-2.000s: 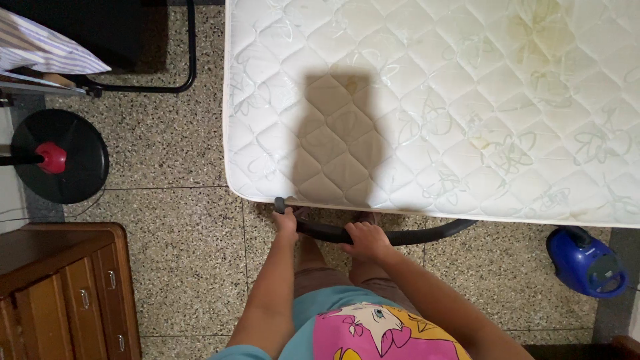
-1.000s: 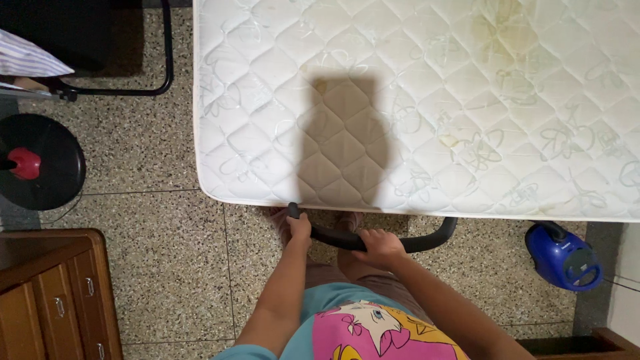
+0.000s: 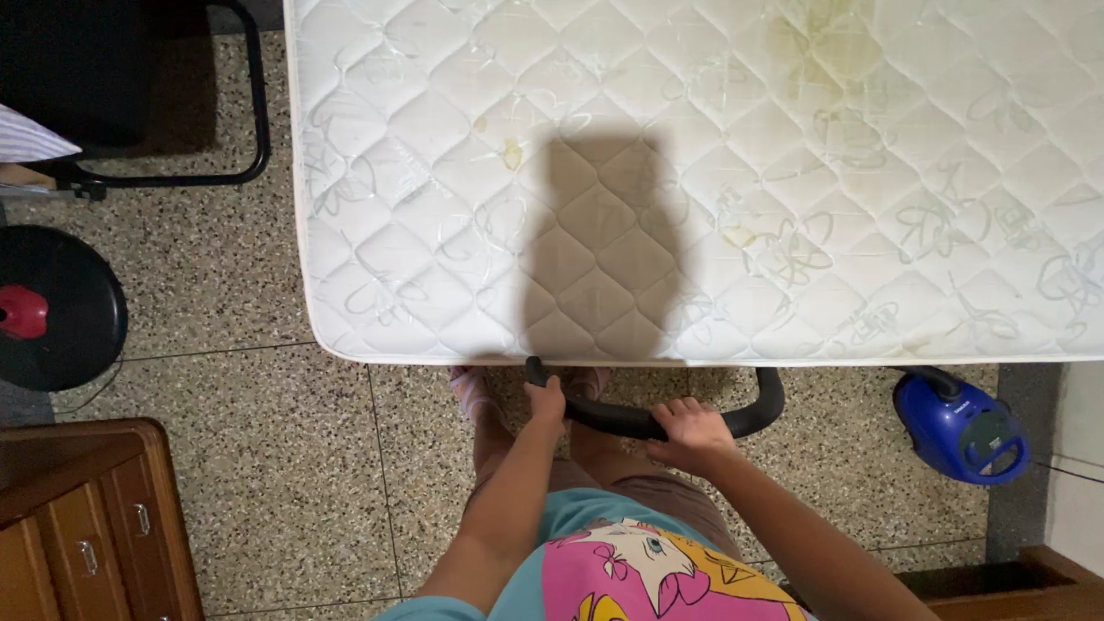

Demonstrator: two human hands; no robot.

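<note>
A black vacuum cleaner hose (image 3: 614, 420) curves just below the near edge of a white quilted mattress (image 3: 414, 259), which has yellowish stains. My left hand (image 3: 546, 400) is closed around the hose near its upper end, close to the mattress edge. Farther right, my right hand (image 3: 693, 434) grips the same hose from above. Past that hand the hose bends up and passes out of sight under the mattress edge. At the right, a blue canister vacuum cleaner (image 3: 953, 431) stands on the floor with a black hose at its top.
At the lower left stands a wooden chest of drawers (image 3: 78, 483). Above it is a round black base (image 3: 65, 319) with a red centre. A black metal frame (image 3: 259, 95) stands at the upper left. Speckled floor (image 3: 285, 483) lies around my feet; a wooden piece (image 3: 1000, 595) is at the lower right.
The hose's far bend now reaches less far to the right of my right hand than in the earliest frame. Both hands have stayed on the hose. The view has shifted somewhat.
</note>
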